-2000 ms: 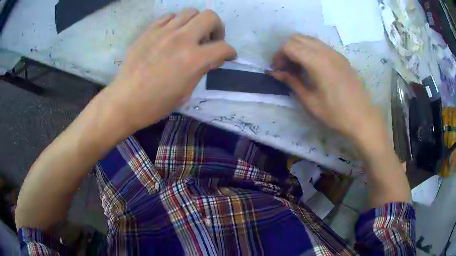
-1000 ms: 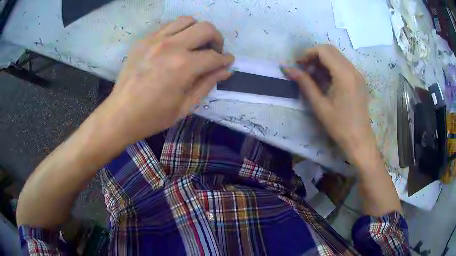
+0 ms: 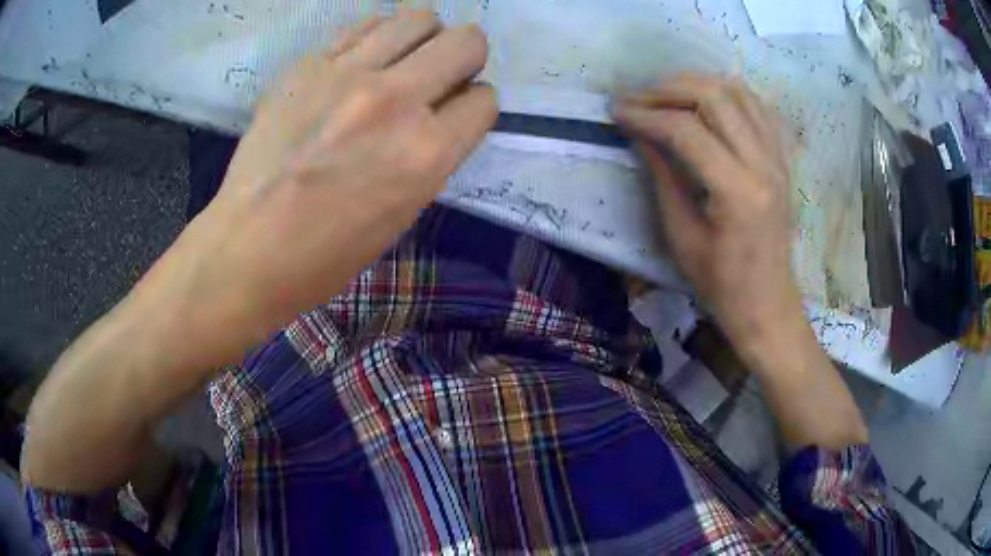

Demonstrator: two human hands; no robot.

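A dark piece lies between my hands on a white rectangle; only a narrow dark band of it shows, with white along both long sides. My left hand is at the left end, thumb and forefinger together at the piece's edge. My right hand is blurred, its fingertips at the right end. Both ends of the piece are hidden by my hands. I cannot tell whether the narrow strip lies on it.
The iron stands at the right edge, with a yellow-orange thing beside it. White sheets lie at the upper right, near crumpled white cloth. A dark fabric corner shows at the upper left. The table's front edge runs below my hands.
The visible dark band has become narrower, with white over part of it. My hands remain at its two ends. The camera view has shifted, so the table's contents sit higher in the picture.
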